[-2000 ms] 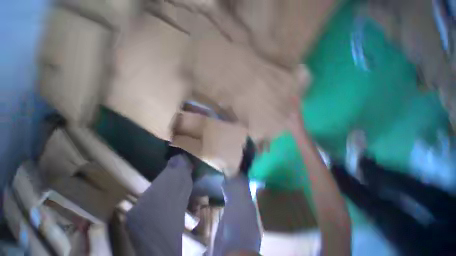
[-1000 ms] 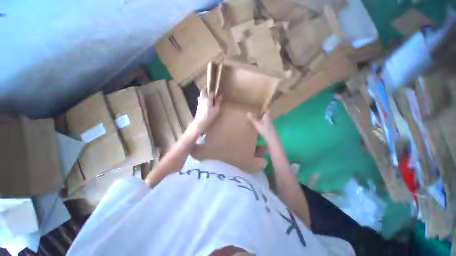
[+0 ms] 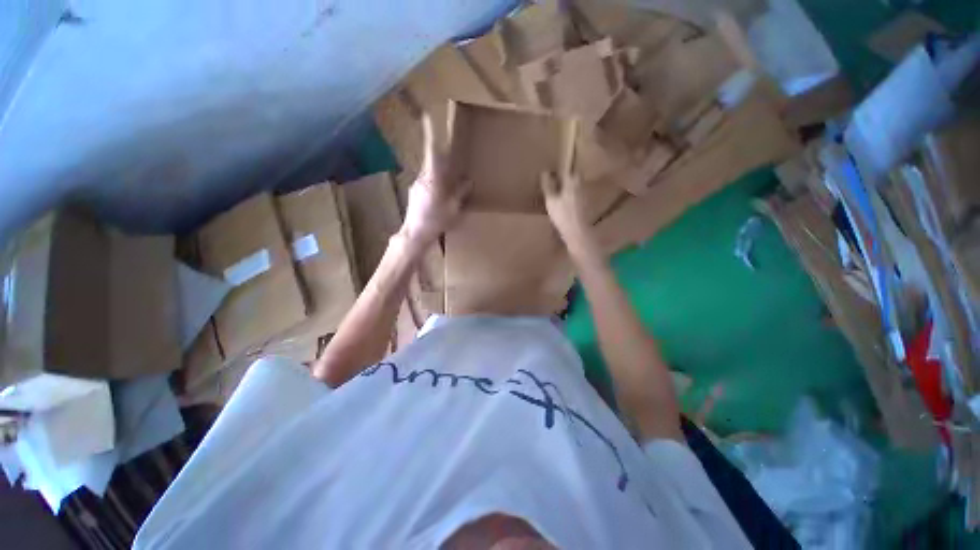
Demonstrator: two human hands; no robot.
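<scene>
A brown corrugated box (image 3: 505,161) is held up in front of my chest. Its inside and side walls show, and a flat flap hangs toward my shirt. My left hand (image 3: 432,202) grips its left side wall, fingers partly hidden by the cardboard. My right hand (image 3: 566,206) holds its right side near the lower corner. Both hands are bare.
Loose cardboard pieces (image 3: 586,81) lie heaped beyond the box by the bluish wall. Flattened cartons with white labels (image 3: 253,269) lean at the left, beside a large open carton (image 3: 145,312). A tall mixed stack (image 3: 860,279) stands right. Clear plastic (image 3: 806,462) lies on the green floor (image 3: 709,312).
The box has been turned more squarely toward me, and its left side wall stands more open. Both hands have moved slightly up and stay on its sides. The view has shifted a little.
</scene>
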